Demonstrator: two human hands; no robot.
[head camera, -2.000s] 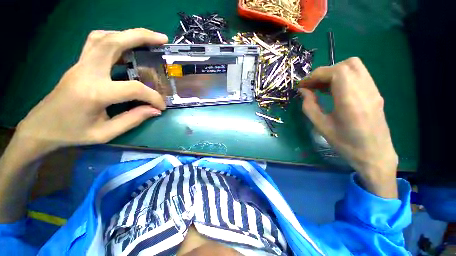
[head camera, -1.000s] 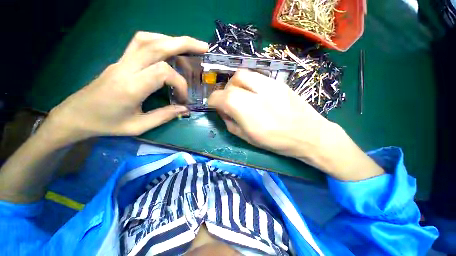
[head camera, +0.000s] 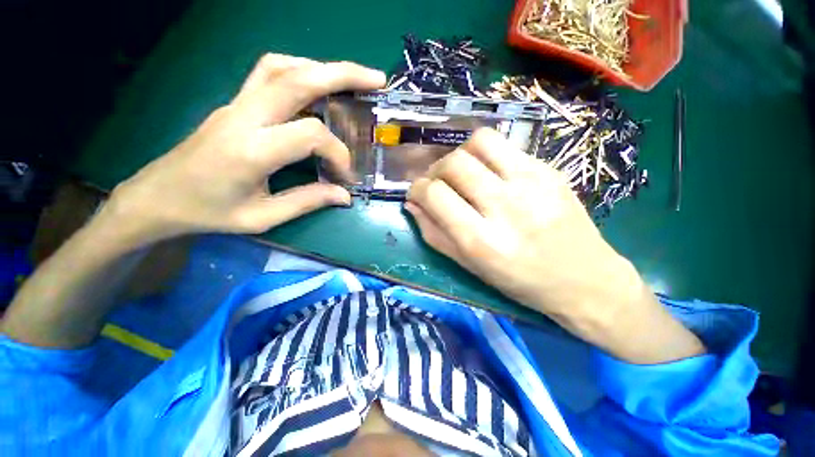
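The phone middle frame (head camera: 402, 161) is silver-grey, with an orange patch and a dark label strip inside. It lies lengthwise left to right above the green mat. My left hand (head camera: 241, 147) grips its left end, fingers on the far edge and thumb at the near edge. My right hand (head camera: 509, 214) is over its right part, with thumb and fingertips together at the near long edge. Whether a small key part is between those fingertips cannot be seen. The right hand hides the frame's near right corner.
A pile of black slivers (head camera: 438, 64) lies beyond the frame. A mixed pale-gold and black pile (head camera: 594, 147) lies to its right. The red parts bin (head camera: 657, 45) holds gold slivers at the far right. Slim tweezers (head camera: 679, 152) lie on the green mat (head camera: 728, 223) at right.
My right hand has come from the gold pile to the near edge of the phone frame, and then shifted slightly along it. The camera view has shifted, so the bench things appear further right.
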